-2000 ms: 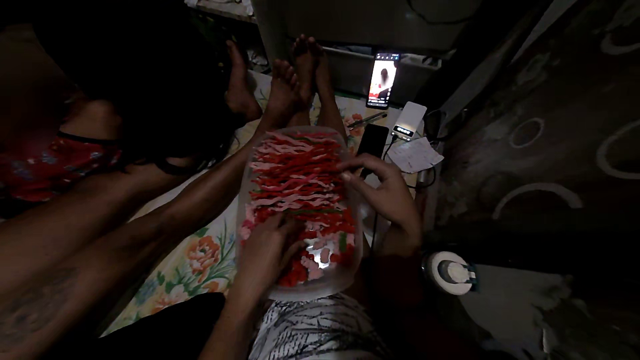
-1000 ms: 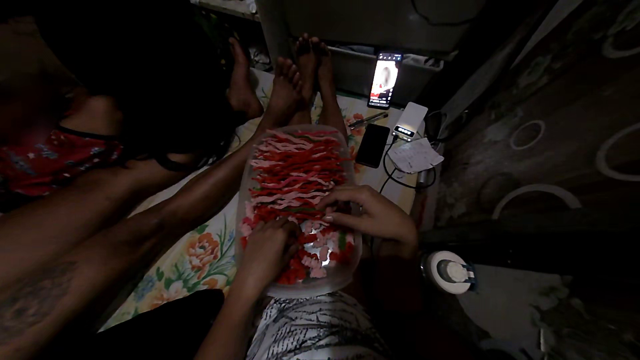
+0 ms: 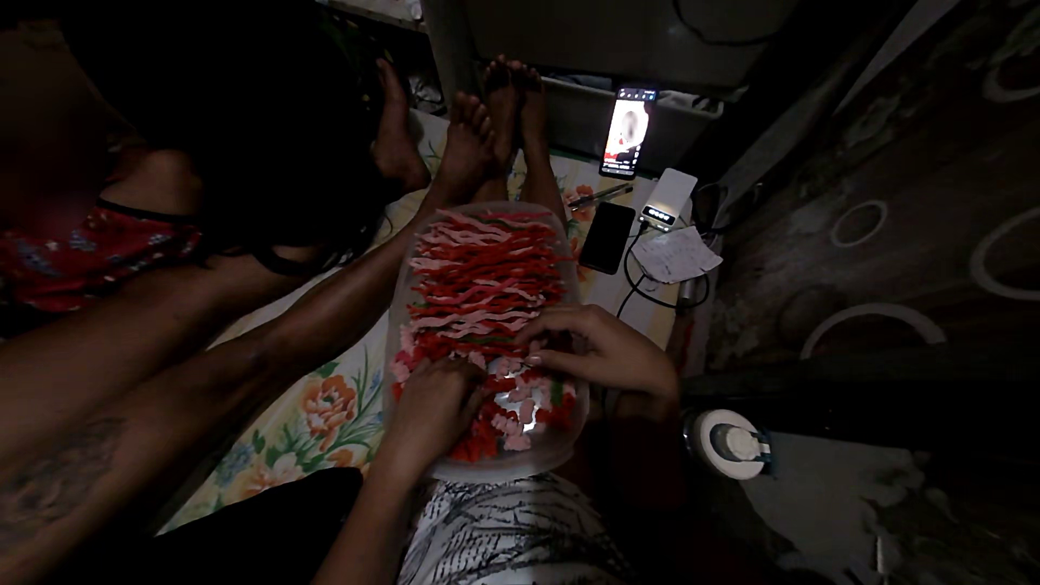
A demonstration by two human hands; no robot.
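Note:
A clear plastic container rests on my lap. Fuzzy red and pink strips, like pipe cleaners, lie crosswise in its far part, and short curled red and pink pieces lie in the near part. My left hand is over the container's near left part with its fingers bent down among the pieces; what they touch is hidden. My right hand reaches in from the right, thumb and fingertips close together at the near edge of the strips. Whether it pinches one is too dark to tell.
A lit phone stands upright beyond the container. A dark phone, pens, a white power bank with a cable and a crumpled paper lie on the right. Another person's legs stretch along the left. A white-lidded container stands lower right.
My right hand has moved from the container's far right edge down to the near edge of the strips, beside my left hand. My left hand has stayed over the near left part.

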